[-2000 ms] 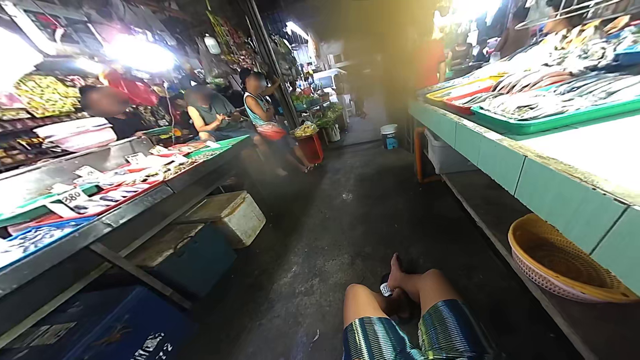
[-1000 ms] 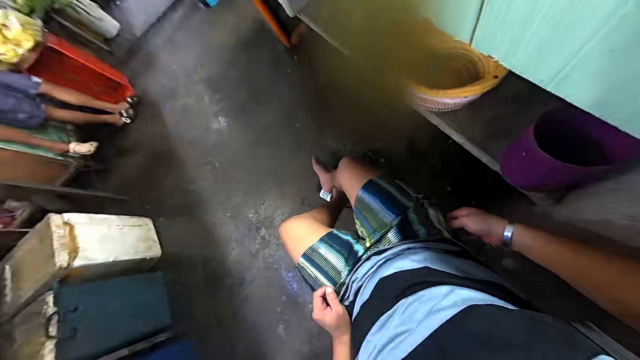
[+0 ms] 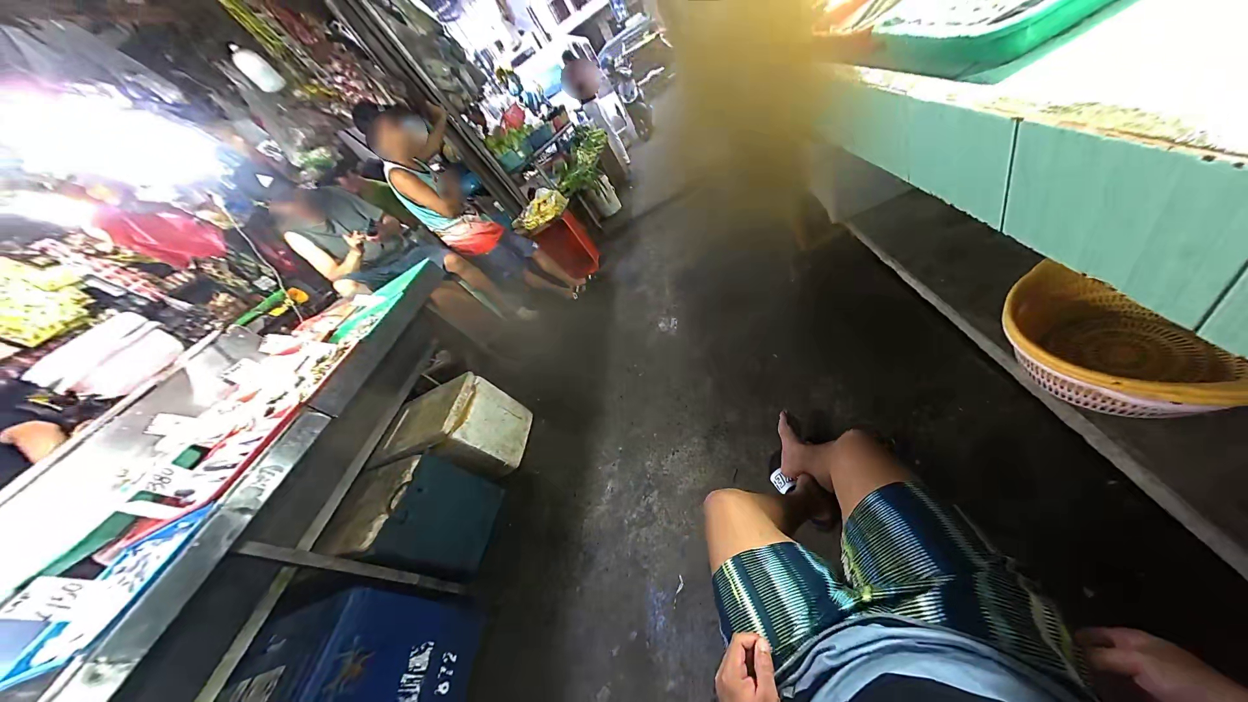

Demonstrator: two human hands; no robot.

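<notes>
At the bottom of the head view, my left hand (image 3: 746, 669) rests by the hem of my striped shorts (image 3: 795, 585), its fingers curled; whether it grips the cloth cannot be told. At the lower right edge my right hand (image 3: 1131, 655) hangs beside the other side of the shorts, blurred and partly cut off, with no object visible in it. My bare knees and one foot show ahead of the shorts, above the dark wet floor (image 3: 634, 507).
A stall with fish trays (image 3: 263, 439) runs along the left, above a foam box (image 3: 492, 424) and a blue crate (image 3: 380, 643). On the right, a green tiled counter (image 3: 1082, 205) overhangs a yellow plastic basket (image 3: 1121, 341). Several people sit or stand at upper left; a yellowish blur hides part of the aisle.
The view has swung up from the floor to the aisle and stalls. The right forearm and its wristband, plain one second ago, are now mostly out of view.
</notes>
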